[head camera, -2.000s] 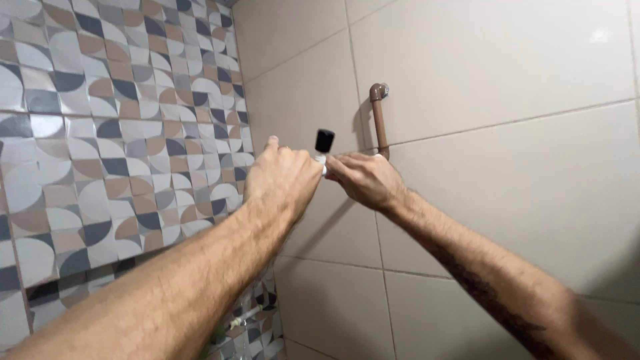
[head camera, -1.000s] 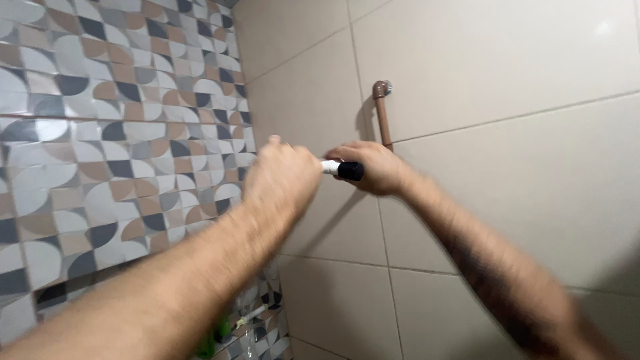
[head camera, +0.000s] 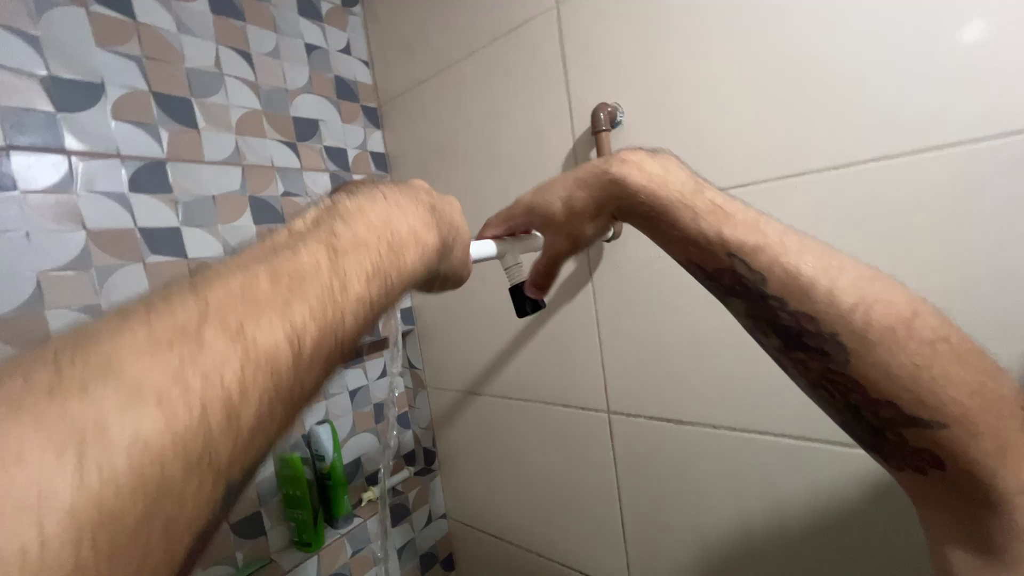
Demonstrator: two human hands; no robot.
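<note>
My left hand (head camera: 444, 236) is closed around a white plastic pipe (head camera: 482, 251), of which a short piece shows to the right of the fist. My right hand (head camera: 560, 212) grips the pipe's tee fitting (head camera: 516, 245), fingers over the top and thumb by its branch. That branch points down and ends in a black cylindrical cap or knob (head camera: 528, 301). Beyond the right hand, a brown pipe with an elbow (head camera: 604, 120) comes out of the beige tiled wall. Its lower end shows partly below my wrist. Water (head camera: 392, 368) falls in a stream below my left hand.
Two green bottles (head camera: 300, 500) stand on a low ledge at the patterned tile wall (head camera: 184, 88). A small white pipe piece with a pale tap-like end (head camera: 388, 486) is beside them. The beige wall (head camera: 720, 320) meets the patterned one in a corner.
The black end pointed up two seconds ago, lay level to the right one second ago, and now points down. My right hand has shifted its hold on the fitting. Falling water now shows.
</note>
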